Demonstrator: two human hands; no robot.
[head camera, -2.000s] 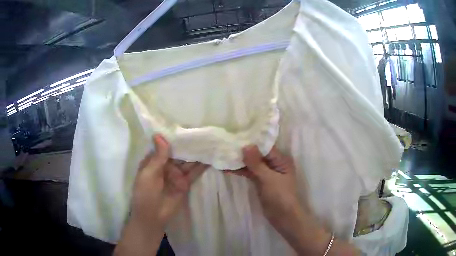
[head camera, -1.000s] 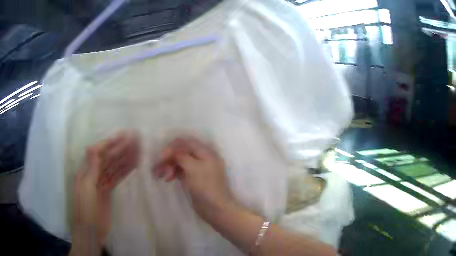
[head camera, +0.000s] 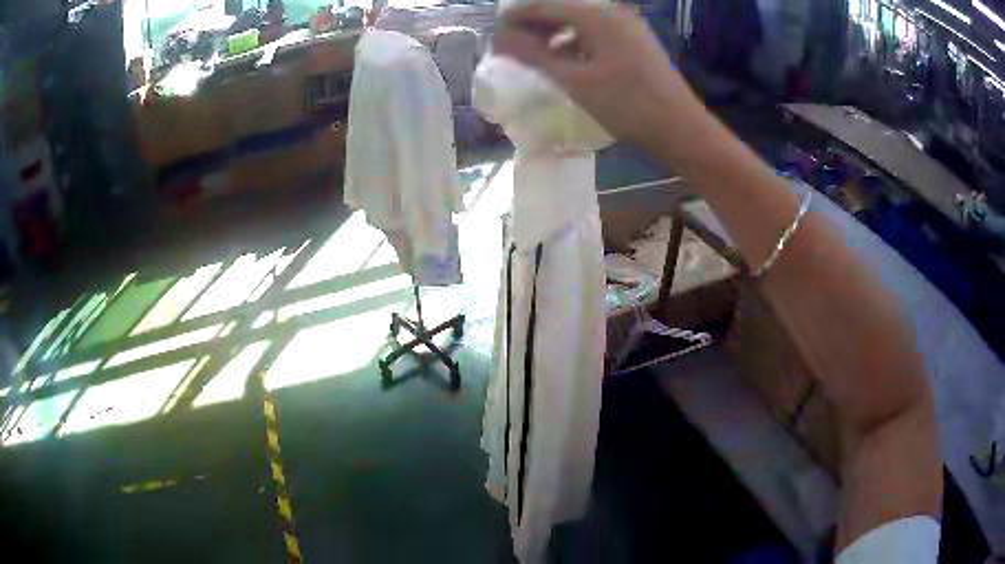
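Note:
A cream dress hangs down in front of me, seen narrow, with two thin black ties running down its skirt. My right hand is raised at the top of the view, its fingers closed on the upper part of the dress. The top of the dress is partly hidden by my hand and cut by the frame. My left hand is not in view.
Cream garments hang on a wheeled stand left of the dress. A brown cardboard box and a white hanger are at right. A pale table edge curves down the right side. Yellow-black tape marks the floor.
The view has turned to the right. The dress was spread wide before me with both hands at its front; now it shows edge-on, held up by my right hand. My left hand has left view.

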